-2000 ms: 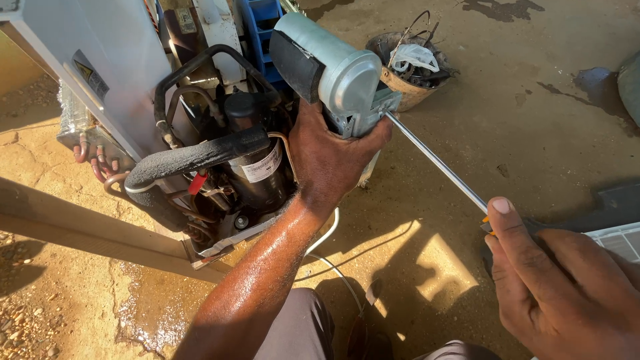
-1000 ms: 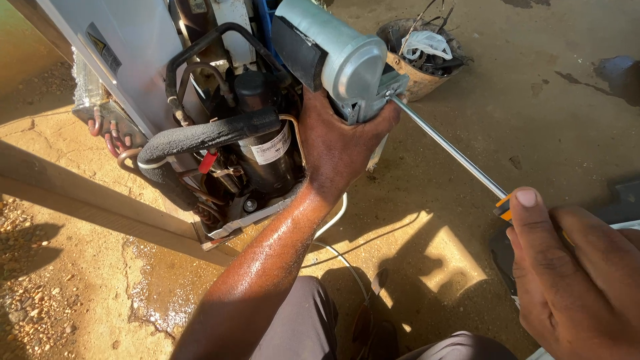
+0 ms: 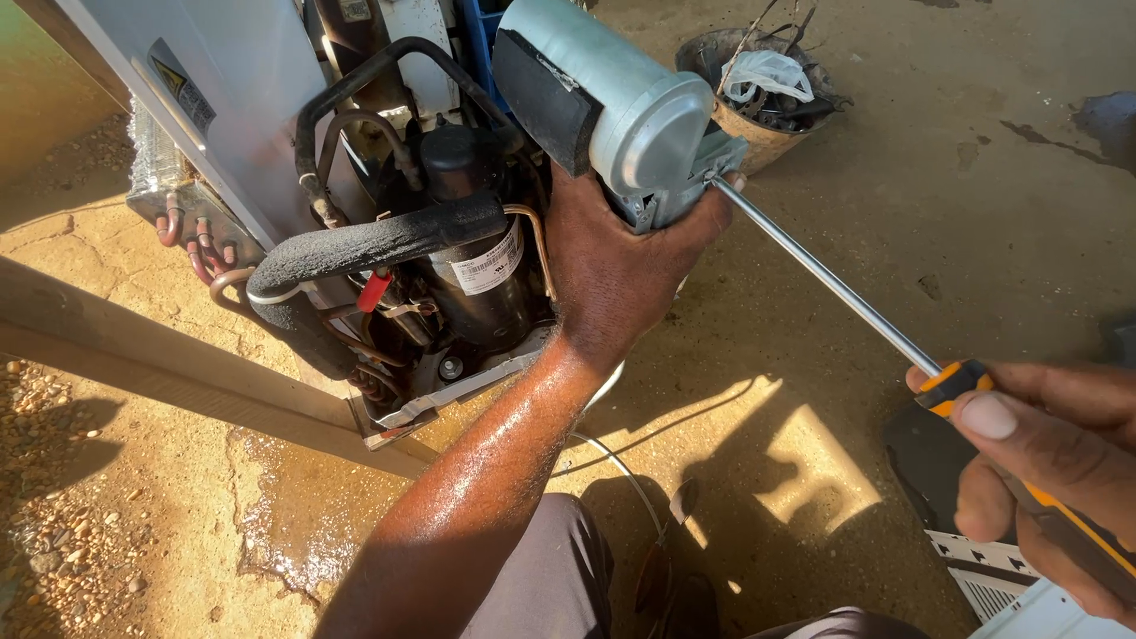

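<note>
My left hand (image 3: 621, 253) grips the lower end of a grey metal cylinder on a bracket (image 3: 643, 115), which has a black foam pad (image 3: 546, 102) on its side. My right hand (image 3: 1047, 444) is closed around the orange and black handle of a screwdriver (image 3: 825, 271). Its long shaft slants up to the left, and the tip meets the bracket beside my left thumb. Left of my left hand stands a black compressor (image 3: 479, 293) with a label, among bent pipes. A foam-covered pipe (image 3: 382, 244) crosses in front of it, with a red tag (image 3: 374, 292) below.
A bucket (image 3: 768, 138) with a plastic bag and scraps stands behind the cylinder. A white panel (image 3: 222, 98) and finned coil (image 3: 164, 169) rise at upper left. A beam (image 3: 177, 355) runs across the left. A thin white cable (image 3: 630, 479) lies on the floor. White parts (image 3: 985, 564) lie at lower right.
My right hand stays on the screwdriver handle, with its fingers now in a different position around it. My left hand keeps its hold on the cylinder and bracket.
</note>
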